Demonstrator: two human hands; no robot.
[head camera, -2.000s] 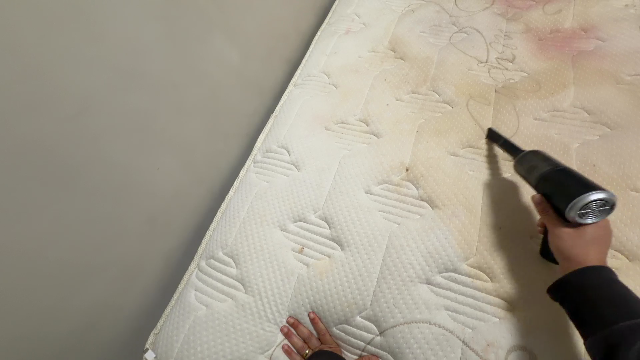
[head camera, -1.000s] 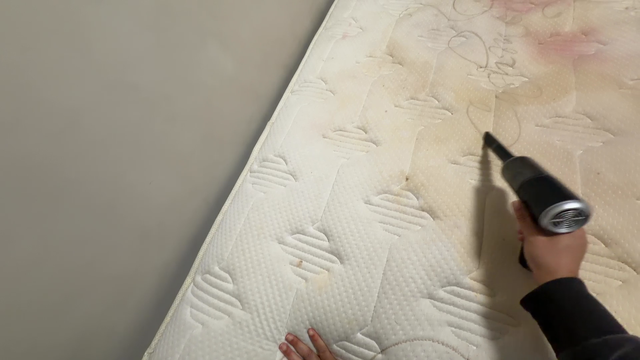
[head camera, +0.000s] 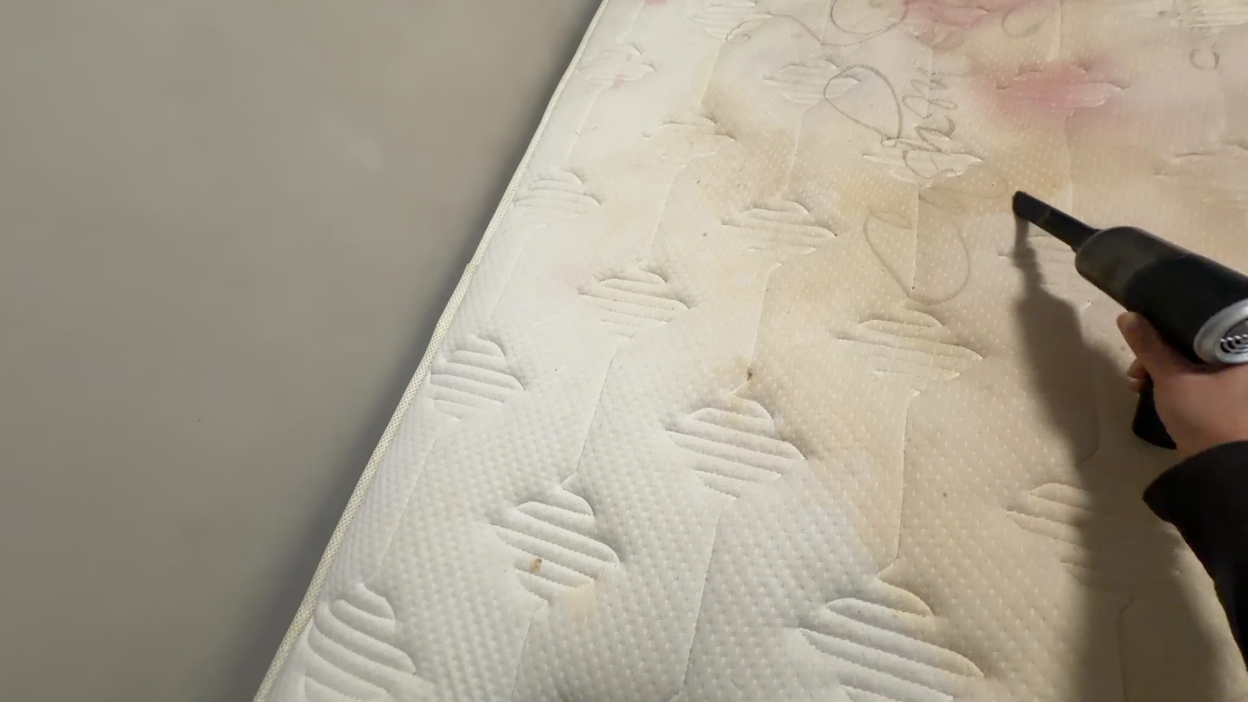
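At the right edge, my right hand is closed around the handle of a black handheld vacuum cleaner with a silver-rimmed end. Its narrow nozzle points up and left, the tip at the surface of a white quilted mattress; whether it touches is hard to tell. Yellow-brown and pink stains and handwritten marks lie around and beyond the tip. A black sleeve covers my right wrist. My left hand is out of view.
A plain grey surface fills the left side, beyond the mattress's piped edge. The shadow of the vacuum and arm falls across the mattress at the right.
My left hand, earlier on the mattress at the bottom, has left the view. The vacuum in my right hand moved left between the earlier frames, then right and a little up over the mattress.
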